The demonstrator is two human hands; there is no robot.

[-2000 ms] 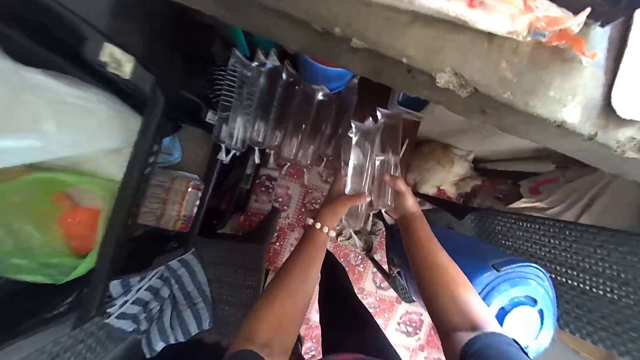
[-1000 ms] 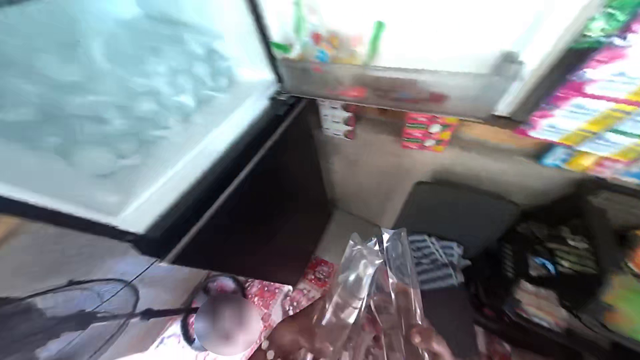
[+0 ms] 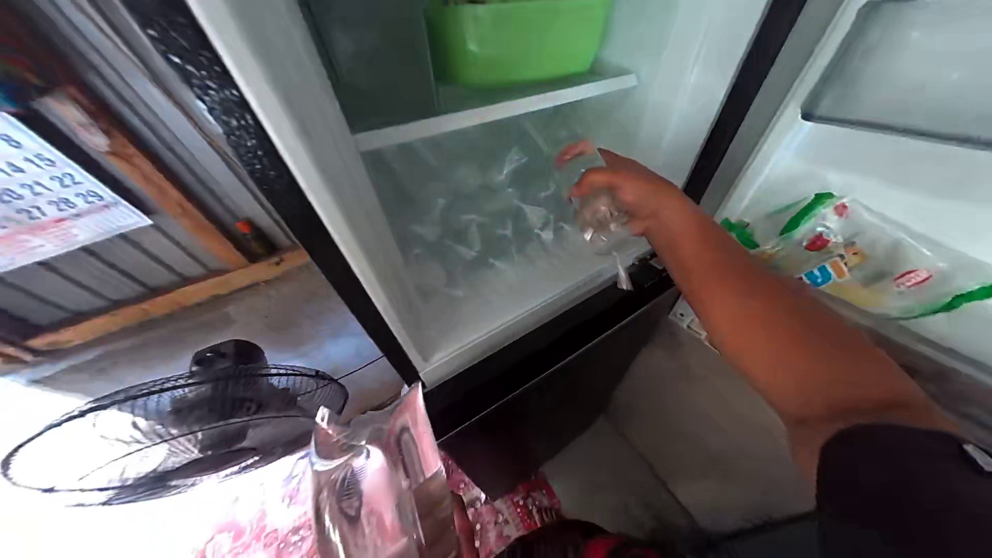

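My right hand (image 3: 628,190) grips a clear, liquid-filled plastic bag (image 3: 601,213) inside the lower part of an open refrigerator compartment, near its right wall. Many similar clear tied bags (image 3: 473,225) lie in the frosty compartment to the left of that hand. At the bottom of the view, more filled clear plastic bags (image 3: 372,488) stand upright; my left hand (image 3: 463,527) shows only as a sliver at their right side, mostly hidden behind them.
A green plastic bin (image 3: 519,43) sits on the white shelf (image 3: 496,112) above. The open door (image 3: 876,170) at right holds a printed plastic package (image 3: 868,256). A black-caged fan (image 3: 225,418) stands at lower left, and a calendar (image 3: 54,194) hangs on the corrugated wall.
The view has swung from the floor and hanging bags to the open refrigerator. Two seconds ago both hands held filled bags together; now my right hand is apart, inside the compartment with one.
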